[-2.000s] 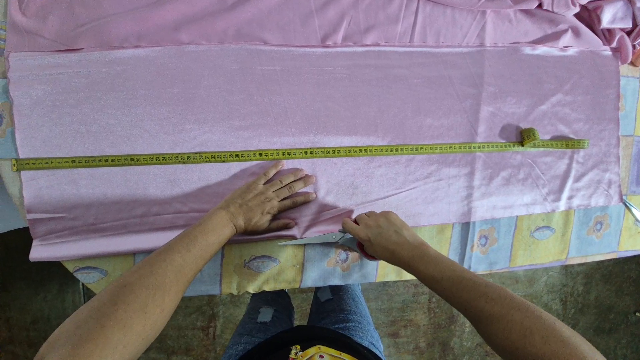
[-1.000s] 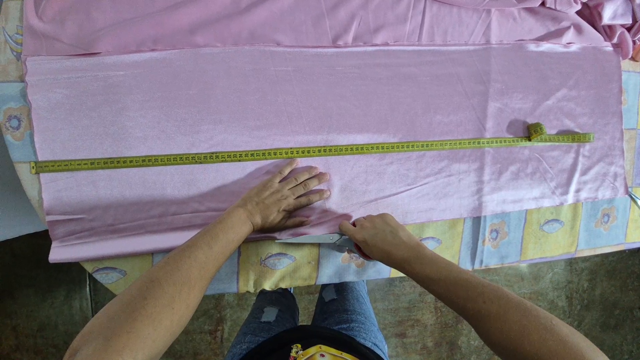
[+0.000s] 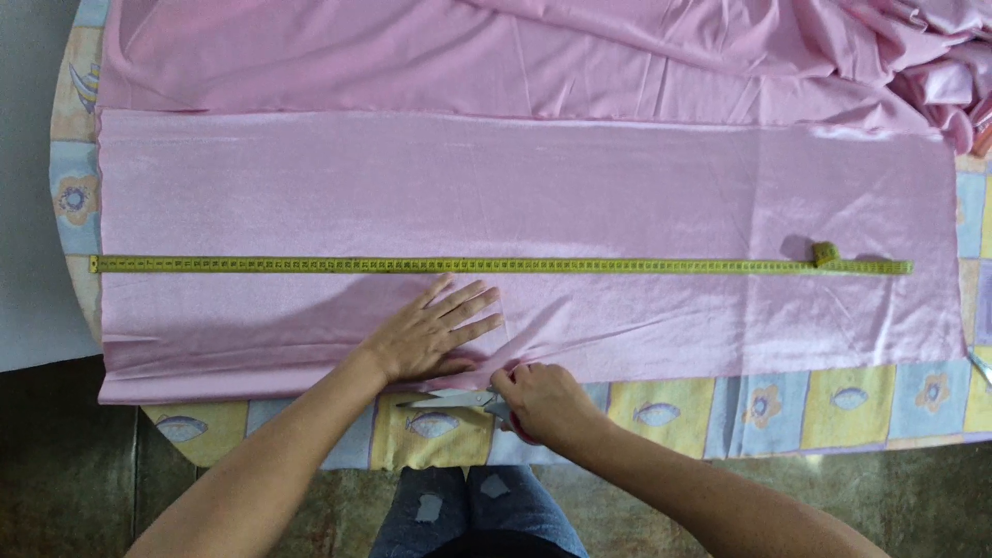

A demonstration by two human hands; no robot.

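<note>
A long strip of pink satiny fabric (image 3: 620, 186) lies over the table. Across it runs a yellow tape measure (image 3: 542, 265), its far end coiled at the right. My left hand (image 3: 434, 333) rests flat on the fabric just below the tape, fingers spread, holding nothing. In my right hand (image 3: 542, 403) is a pair of scissors (image 3: 457, 398) with a reddish handle; the slightly parted blades point left along the fabric's near edge, below my left hand. My fingers hide part of the handle.
More pink fabric (image 3: 387, 54) spreads along the far side and bunches up at the far right. Beneath lies a patterned tablecloth (image 3: 659, 434) with fish and flower squares, its edge close to my legs. A pale metallic object (image 3: 981, 366) shows partly at the right edge.
The view has shifted somewhat. My left hand stays flat with fingers spread, and my right hand still holds the scissors at the near edge.
</note>
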